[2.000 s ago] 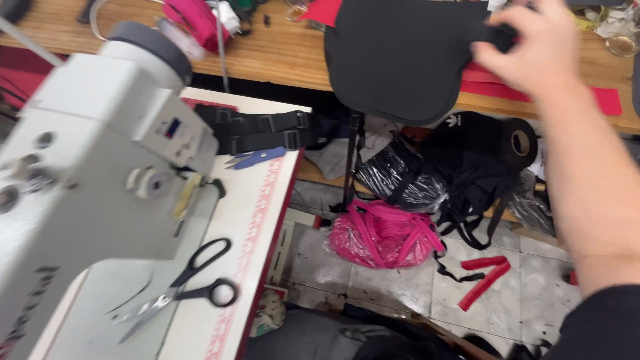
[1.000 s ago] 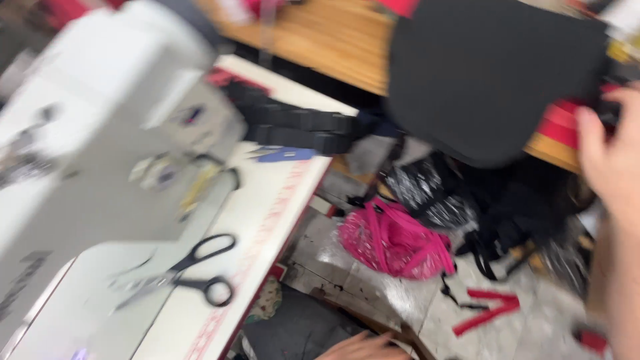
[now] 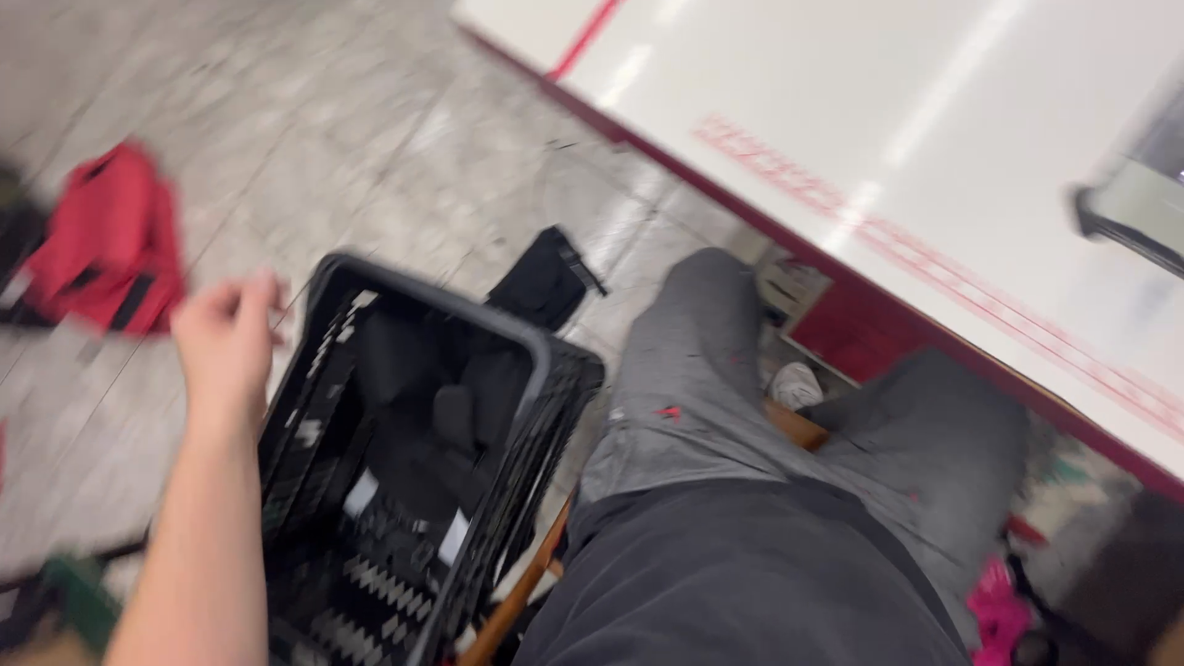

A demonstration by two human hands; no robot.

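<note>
My left hand (image 3: 229, 319), blurred, hangs in the air at the left, beside the rim of a black plastic crate (image 3: 435, 301). Its fingers are loosely curled and no thing shows in them. Inside the crate lie black fabric pieces (image 3: 435, 453) with small white tags. My right hand is out of view. A red fabric bag or garment (image 3: 116, 245) with black parts is on the floor, left of and beyond the hand. On the floor past the crate's far end lies a black fabric piece with a strap (image 3: 544, 279).
A white sewing table (image 3: 832, 102) with a dark red edge spans the upper right. My legs in grey trousers (image 3: 689, 370) are between crate and table. Wood of a seat (image 3: 518, 601) shows beside the crate. Pink material (image 3: 999, 601) is at the lower right.
The view has swung far left and down, away from the sewing machine and scissors. My right hand, earlier at a black panel, has left the view. My left hand now shows above the floor by the crate.
</note>
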